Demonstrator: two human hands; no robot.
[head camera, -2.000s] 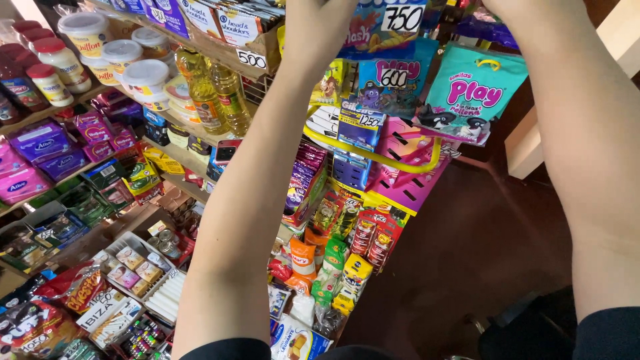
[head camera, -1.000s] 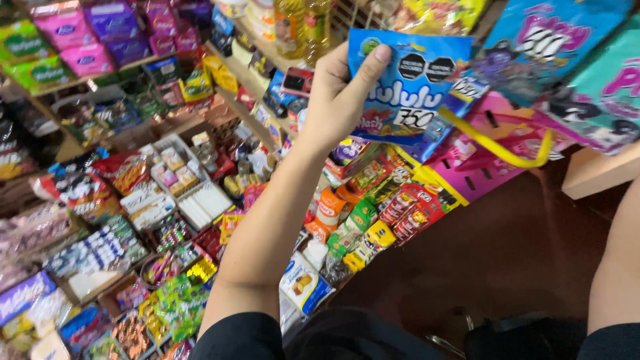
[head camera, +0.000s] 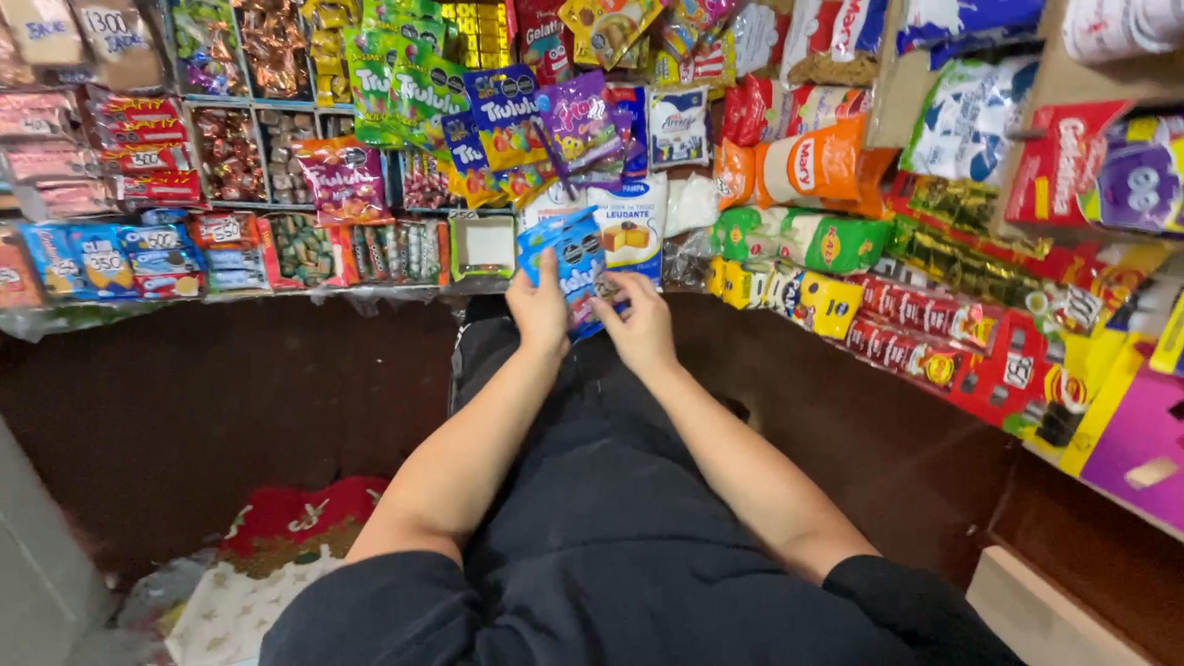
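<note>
A blue Trululu candy bag (head camera: 575, 264) is held in front of my body, just over the shelf's front edge. My left hand (head camera: 539, 310) grips its left side, with the thumb lying on the front. At its lower right, my right hand (head camera: 638, 324) has thumb and fingers pinched at the bag's edge or something small there; which one I cannot tell. Behind the bag stands a white and blue flour package (head camera: 633, 227). Dark blue Trululu bags (head camera: 507, 116) and a purple candy bag (head camera: 581, 120) lie just beyond, with green Trululu bags (head camera: 421, 92) to their left.
Divided candy trays (head camera: 245, 104) fill the left shelf, with wrapped cookies (head camera: 109, 264) along its front. On the right are an orange Mary package (head camera: 809, 166), green packages (head camera: 805, 239) and red packets (head camera: 911, 319). A wooden board (head camera: 1045, 610) stands at lower right, a patterned cloth (head camera: 250, 592) at lower left.
The view has swung left and down to the candy shelf. The blue bag, held up by the left hand a second ago, is now low before my body, with the right hand at it too.
</note>
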